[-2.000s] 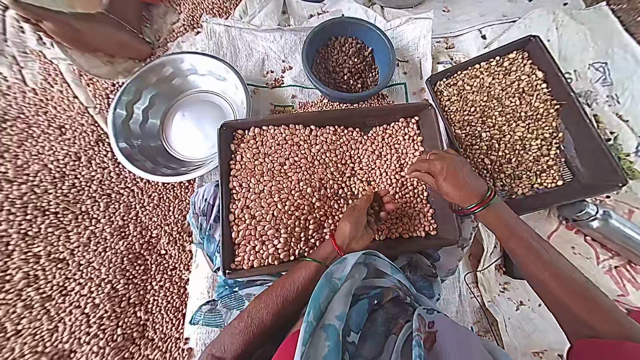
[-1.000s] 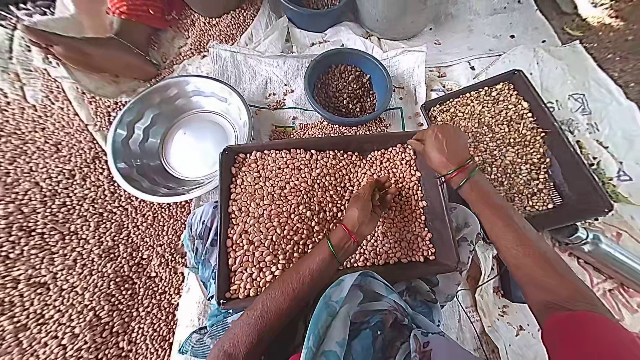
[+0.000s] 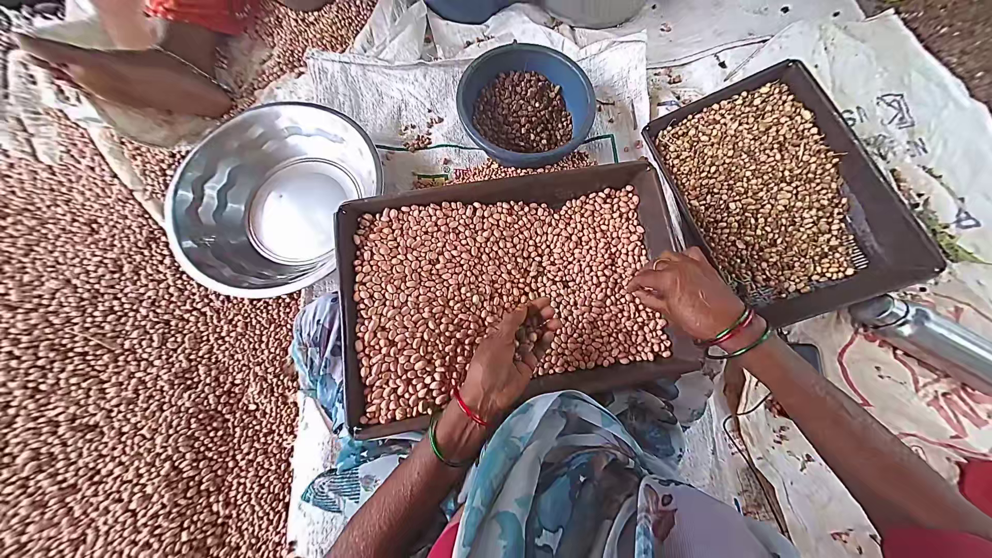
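A dark rectangular tray rests across my lap, spread with pinkish-brown shelled peanuts. My left hand is palm up over the tray's lower middle, its fingers curled around several small dark pieces. Above the peanuts near the tray's right side is my right hand, thumb and fingertips drawn together; whether they pinch anything cannot be told. A second dark tray, at the right, bears paler yellowish-brown kernels. Behind the lap tray, a blue plastic bowl contains darker reddish-brown pieces.
A shiny steel basin stands at the left of the lap tray. A large heap of peanuts covers the left floor. Another person's foot is at the upper left. A metal cylinder lies at the right on white woven sacks.
My right hand has come back from the lap tray's upper right edge to above the peanuts. My left hand stays over the tray, still cupped.
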